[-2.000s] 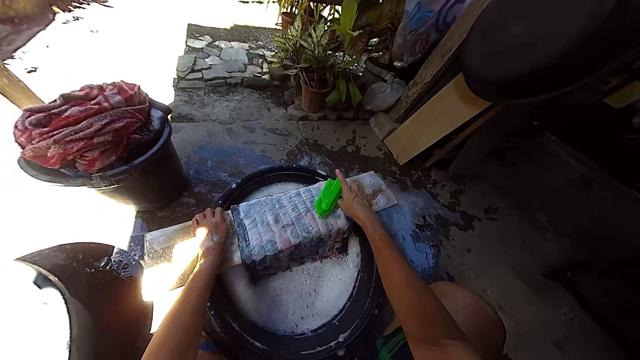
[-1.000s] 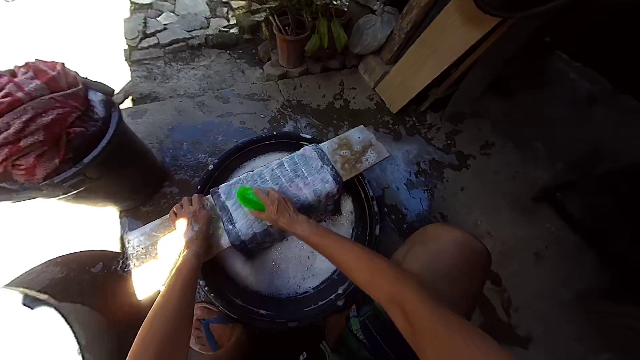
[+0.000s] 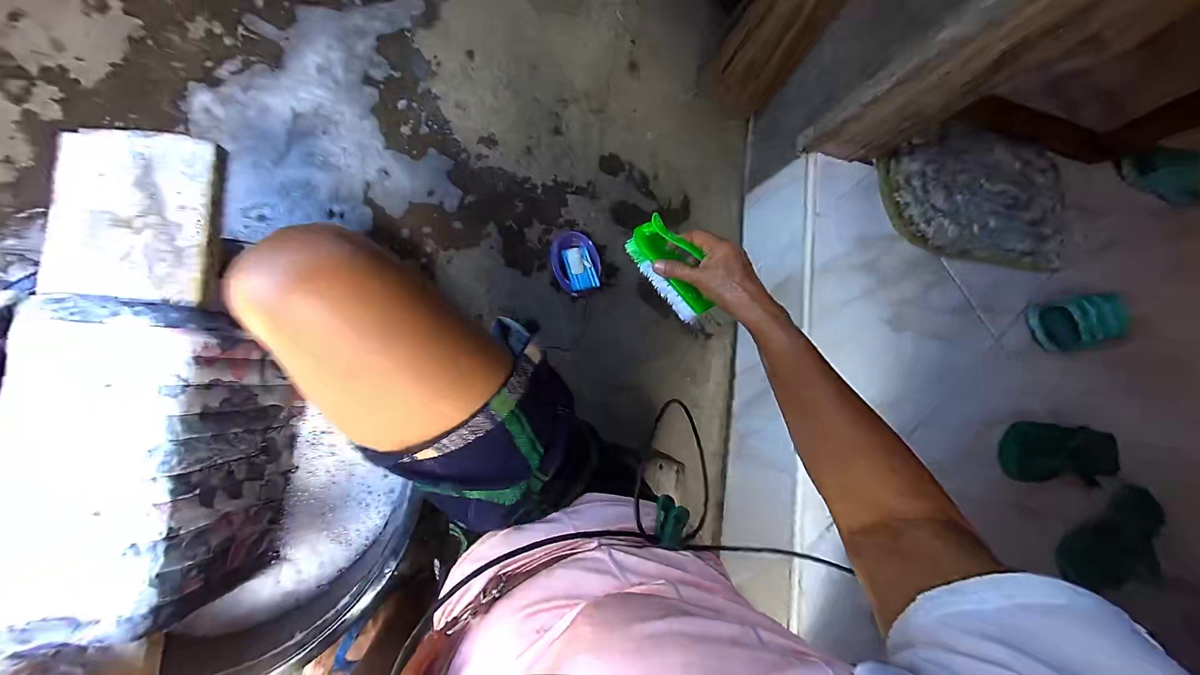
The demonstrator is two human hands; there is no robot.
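Note:
My right hand [image 3: 717, 275] is closed around the handle of a green scrub brush [image 3: 667, 267] with white bristles, held above the concrete floor near the tiled edge. Just left of the brush, a small purple oval dish [image 3: 575, 263] holds a blue and white item, perhaps a soap bar. At the left, a soapy, wet folded cloth [image 3: 84, 450] lies over a board [image 3: 131, 216], above a black basin [image 3: 375, 572] with sudsy water [image 3: 328, 506]. My left hand is outside the view.
My bent knee [image 3: 319, 309] stands between basin and dish. A thin black cable [image 3: 562, 536] crosses my pink shirt. To the right are white floor tiles [image 3: 862, 309], a grey mat [image 3: 975, 197] and several green slippers [image 3: 1078, 322]. Foam [image 3: 300, 112] covers part of the concrete.
My right hand has carried the green brush off the soapy cloth and out to the right. The view has swung far right, and my left hand has dropped out of it.

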